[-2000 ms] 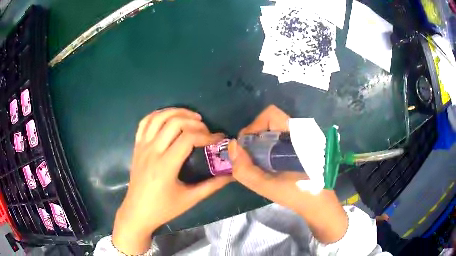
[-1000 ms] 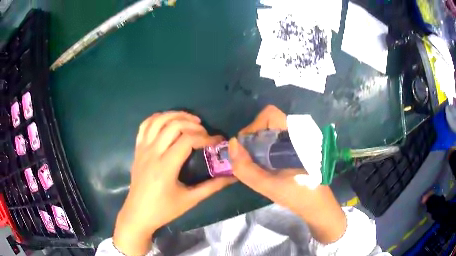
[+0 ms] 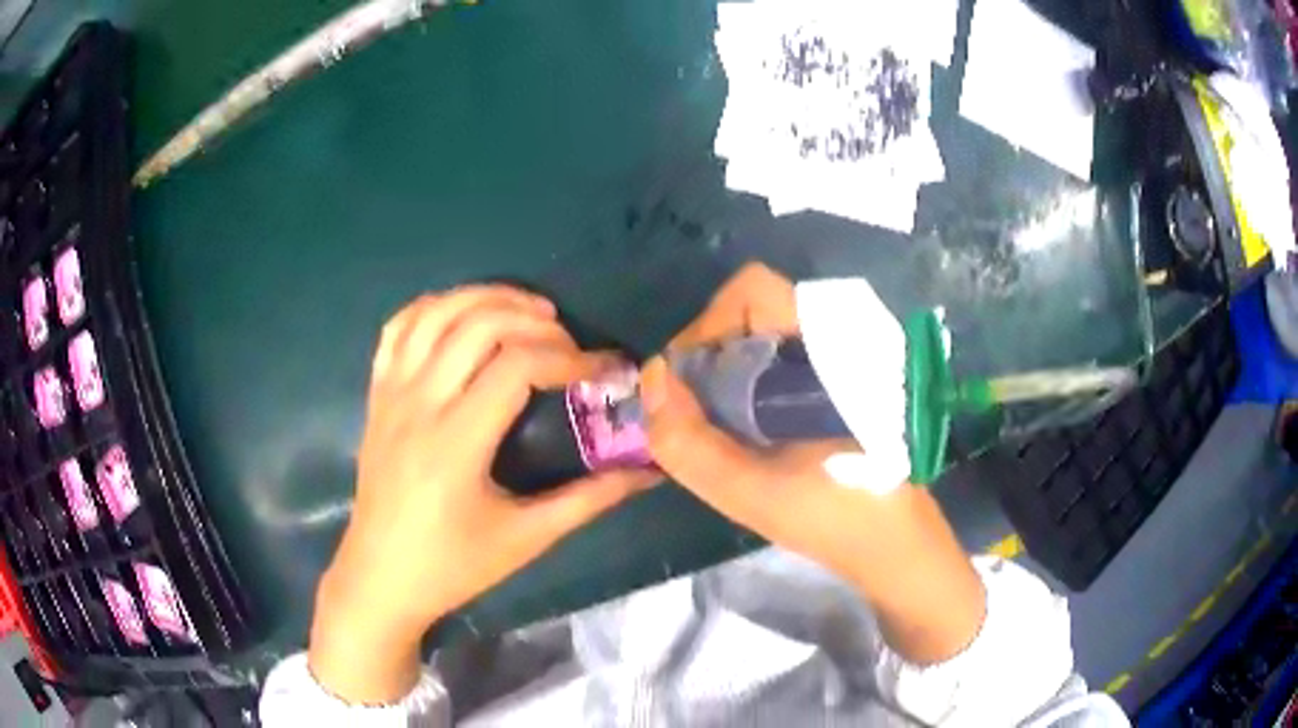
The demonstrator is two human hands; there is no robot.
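My left hand (image 3: 456, 455) holds a black holder (image 3: 535, 444) with a small pink housing (image 3: 609, 430) at its right end. My right hand (image 3: 776, 469) grips a clear-grey syringe (image 3: 733, 387) with dark contents, lying nearly level. Its front end is over the pink housing; the tip is hidden by my right fingers. A white wrap (image 3: 858, 363) and a green cap (image 3: 930, 395) are at the syringe's rear, with a clear hose (image 3: 1053, 384) running right from the cap.
A black blister tray (image 3: 150, 469) with several pink housings is at left. White papers with black dabs (image 3: 833, 114) and an unmarked white sheet (image 3: 1028, 88) lie at upper right. Another black tray (image 3: 1125, 455) is at lower right. A worn cream strip (image 3: 278, 83) runs at upper left.
Both hands, the housing and the syringe appear slightly higher and further left in view. The papers and left tray have shifted slightly too. The grips look unchanged.
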